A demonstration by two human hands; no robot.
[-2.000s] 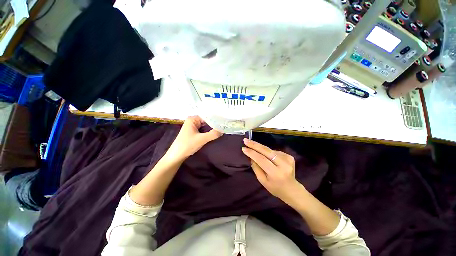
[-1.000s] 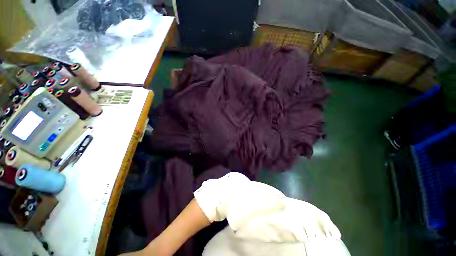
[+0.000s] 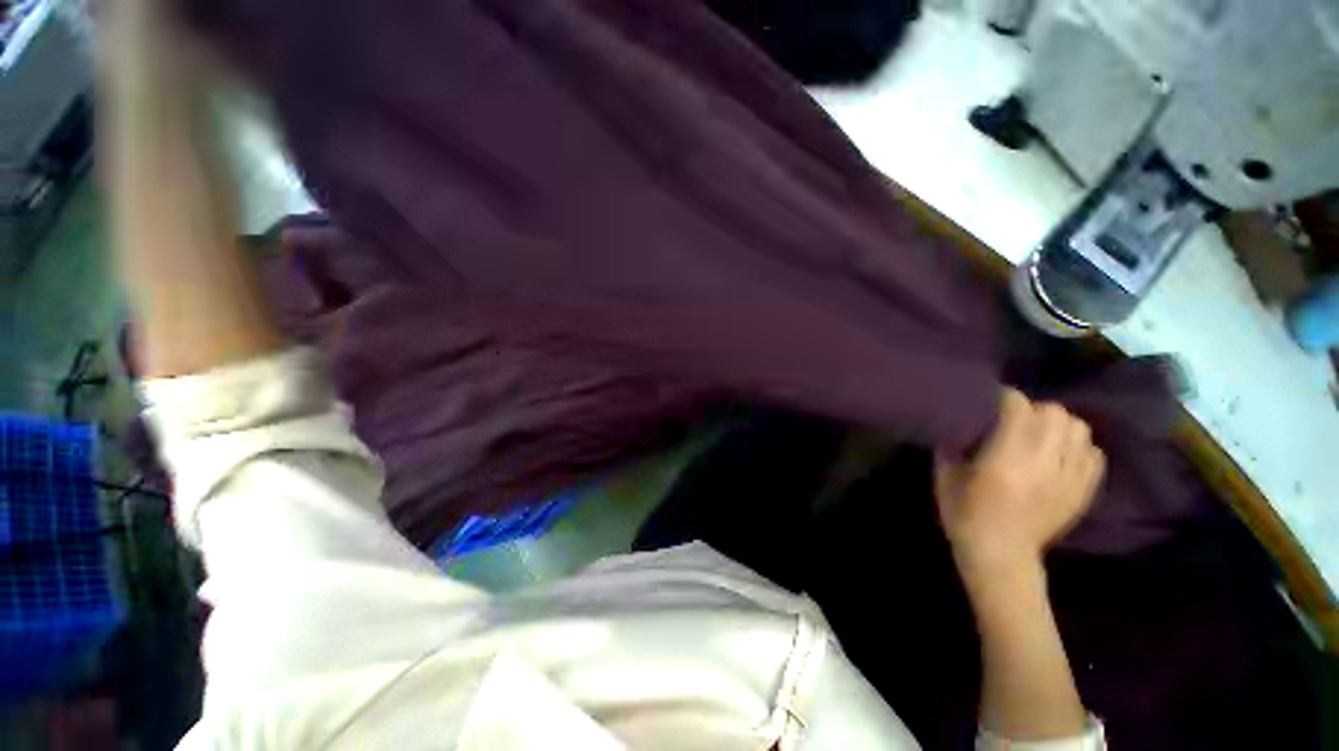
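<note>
A dark plum garment (image 3: 646, 220) is stretched across the view from the upper left to my right hand. My right hand (image 3: 1021, 477) is closed on its right end, just in front of the cylinder arm. My left forearm is raised at the far left and blurred; my left hand is cut off or hidden at the top edge. The sewing machine's white head (image 3: 1263, 103) is at the upper right, with its metal work clamp (image 3: 1123, 242) over the rounded cylinder arm end (image 3: 1065, 301). No cloth lies under the clamp.
The white table (image 3: 940, 118) has a curved-looking wooden edge (image 3: 1248, 506). A black cloth (image 3: 830, 30) lies at the top. Part of a light-blue cone (image 3: 1317, 316) shows at the right edge. A blue crate (image 3: 52, 514) stands on the floor at the left. More plum cloth (image 3: 1138, 440) hangs by the table.
The view has swung from the machine to a plum pile on the right, then back left. The garment is now lifted and stretched leftward, away from the machine.
</note>
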